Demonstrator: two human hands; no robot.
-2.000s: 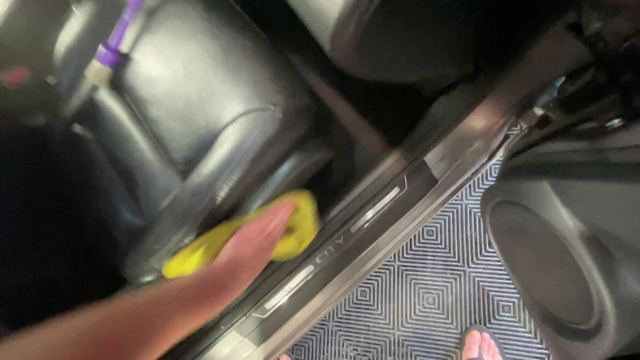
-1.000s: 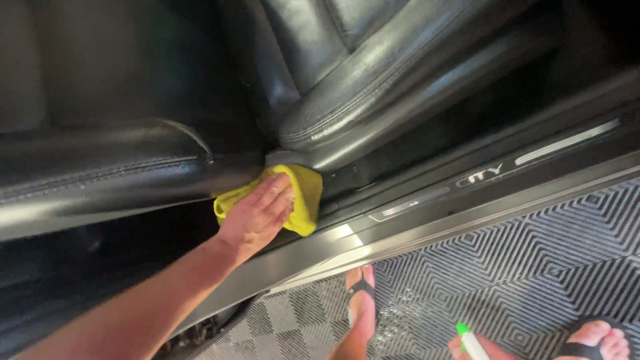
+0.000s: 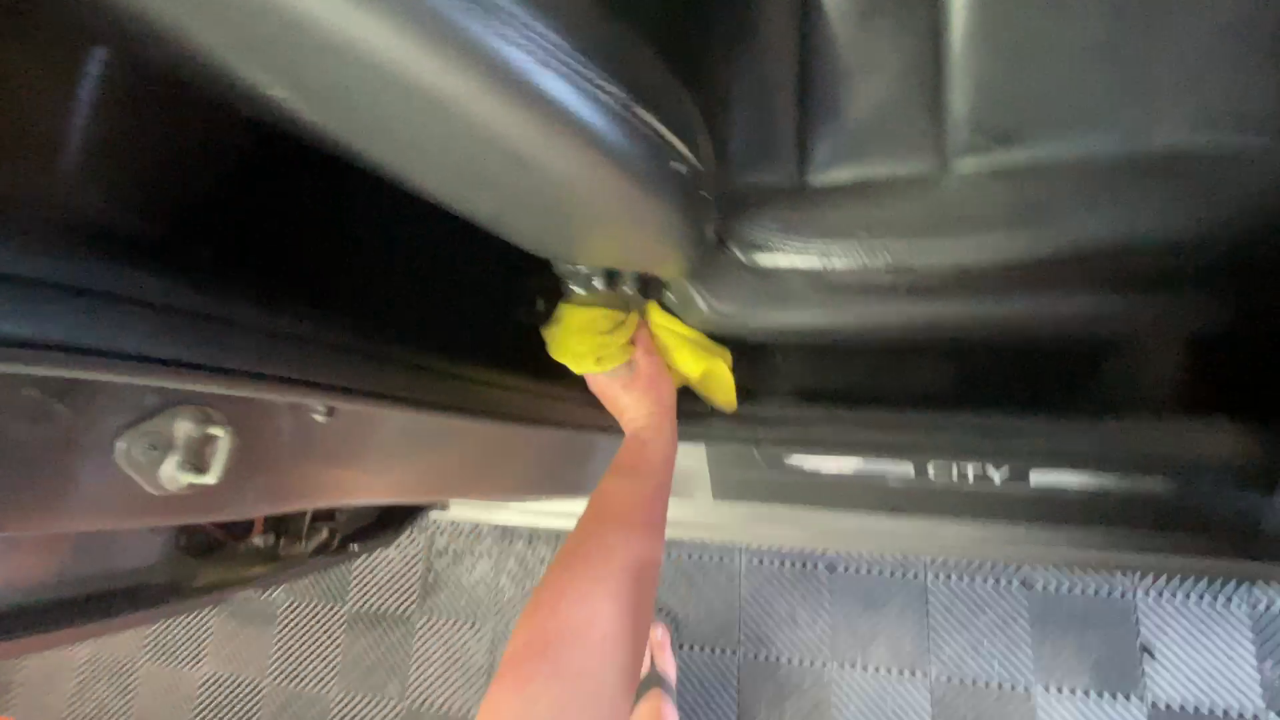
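Observation:
My left hand [image 3: 640, 385] grips a bunched yellow cloth [image 3: 590, 340], which sticks out on both sides of the fingers. The fingertips are hidden in the cloth and beyond it. It is held low beside the rounded lower end of a black seat part [image 3: 600, 200], where shiny metal parts [image 3: 600, 280] show just above the cloth. To the right lies a black leather car seat [image 3: 1020, 220], blurred. My forearm crosses the door sill from below. My right hand is out of view.
A black sill plate [image 3: 740, 475] with metal strips and lettering runs to the right. At left, a metal door striker [image 3: 180, 450] sticks out from the car's pillar. Ribbed floor tiles [image 3: 880, 620] lie below, with part of a foot [image 3: 655, 670] by my forearm.
The view has shifted greatly along the car. The yellow cloth, still in my left hand, has moved from the seat's lower corner. My right hand, holding a green-tipped white object, has left view.

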